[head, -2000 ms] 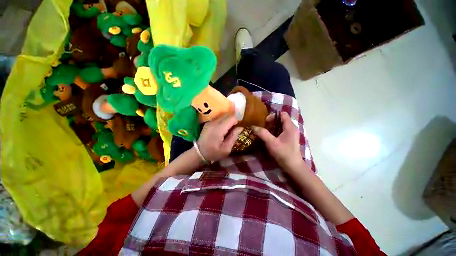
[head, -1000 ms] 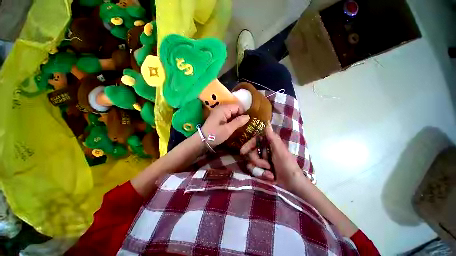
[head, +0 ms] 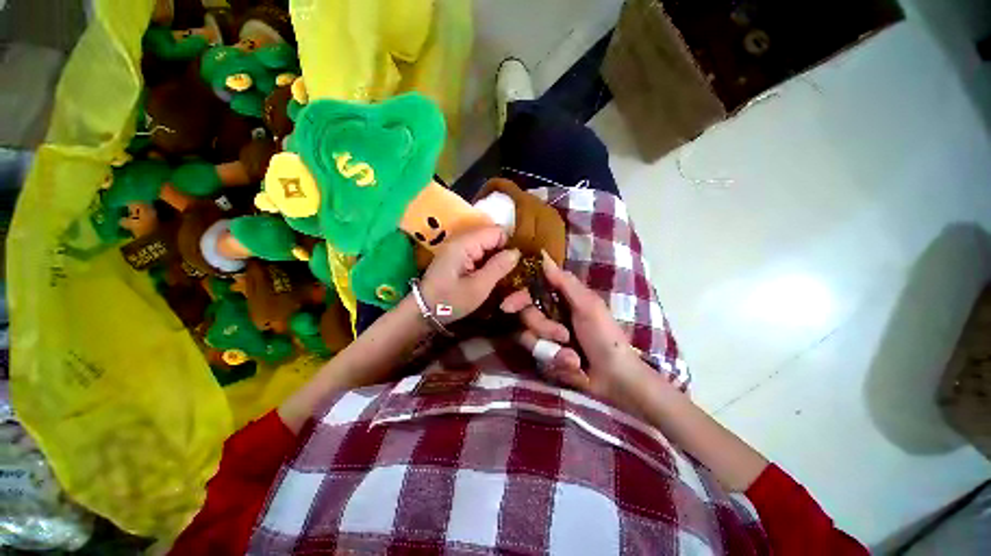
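A plush money-tree toy (head: 375, 163) lies tilted over my lap, green top up and left, smiling orange trunk in the middle. Its brown pot (head: 539, 226) is at the right end, with a white collar (head: 499, 210) between. My left hand (head: 465, 278) grips the toy where trunk and pot meet. My right hand (head: 576, 331) is at the pot's lower right, with dark snips (head: 542, 291) in its palm and a white band on one finger. A pale thread (head: 543, 178) runs from the pot over the dark trouser leg. A needle cannot be made out.
A yellow sack (head: 114, 358) full of the same toys stands at the left. An open cardboard box (head: 665, 92) is on the tiled floor at the upper right, with loose thread beside it. A checked apron (head: 478, 467) covers my lap. A brown object is at the right edge.
Over the two seconds, my right hand turned palm-up, showing the snips and finger band. Since one second ago, hands and toy shifted slightly left in the picture, as did the box.
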